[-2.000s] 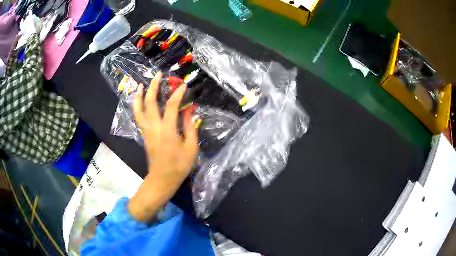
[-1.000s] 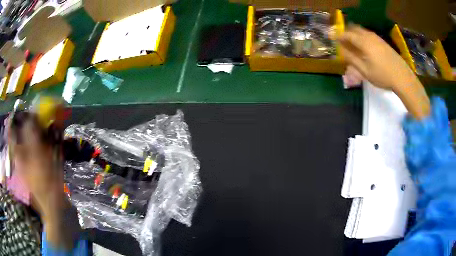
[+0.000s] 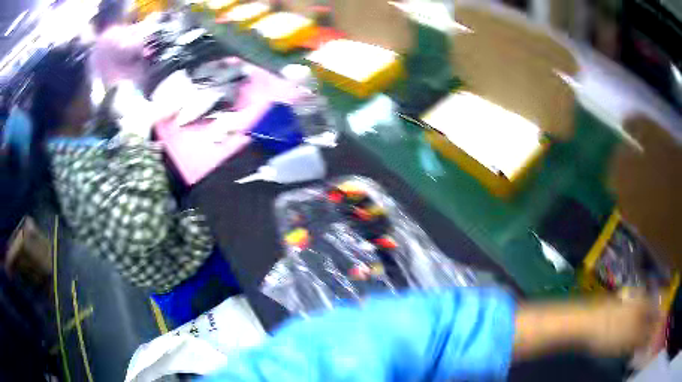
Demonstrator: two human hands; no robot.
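The picture is blurred. My left hand [image 3: 624,324] is at the end of a blue sleeve that stretches across the bottom to the right. It is at the front of an open yellow box [image 3: 598,250] with bagged dark items inside. Its fingers are too blurred to show whether they hold anything. My right hand is not in view. A clear plastic bag [image 3: 419,257] with black cables and red, yellow and white tips lies on the black mat, its lower part hidden by my sleeve.
Yellow boxes with white inserts [image 3: 486,134] stand on the green belt [image 3: 404,160]. A squeeze bottle [image 3: 299,165] and blue bin [image 3: 277,128] are at upper left. A person in a checked shirt [image 3: 123,201] is at left. White card [image 3: 662,369] shows at lower right.
The view has swung left. My left hand has moved from the cable bag's left side across to the yellow box on the right. My right hand has gone out of view.
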